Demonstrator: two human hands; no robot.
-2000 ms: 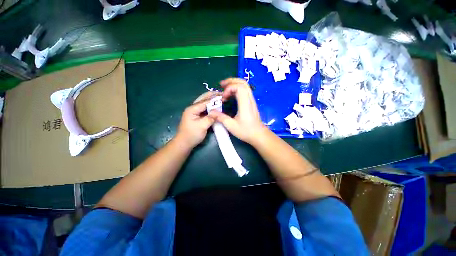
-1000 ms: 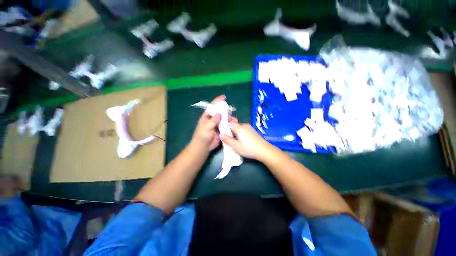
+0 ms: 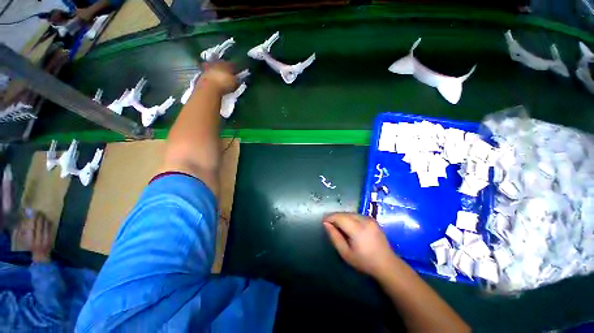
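Note:
My left hand [image 3: 220, 75] is stretched over the green conveyor belt, on or just above a white cat-ear headband [image 3: 231, 101]. The hand and forearm hide the band's middle, so its grip is unclear. My right hand [image 3: 360, 240] is low over the dark green bench, loosely curled, with nothing visible in it. Beside it is the blue parts tray [image 3: 407, 218] with flat square white pieces [image 3: 426, 153]. A clear plastic bag [image 3: 547, 201] full of white pieces overlaps the tray's right side. Small white curly bits [image 3: 327, 182] lie on the bench.
Other headbands [image 3: 433, 78] are spaced along the belt. A bright green strip [image 3: 306, 136] edges it. My left arm covers part of the cardboard sheet [image 3: 120, 188]. A grey metal bar [image 3: 78, 97] crosses at left. Another person's hand [image 3: 36, 234] is at far left.
My hands have parted from the headband they held together. My left arm has reached forward and left to the belt. My right hand has moved right, near the tray. The view has shifted.

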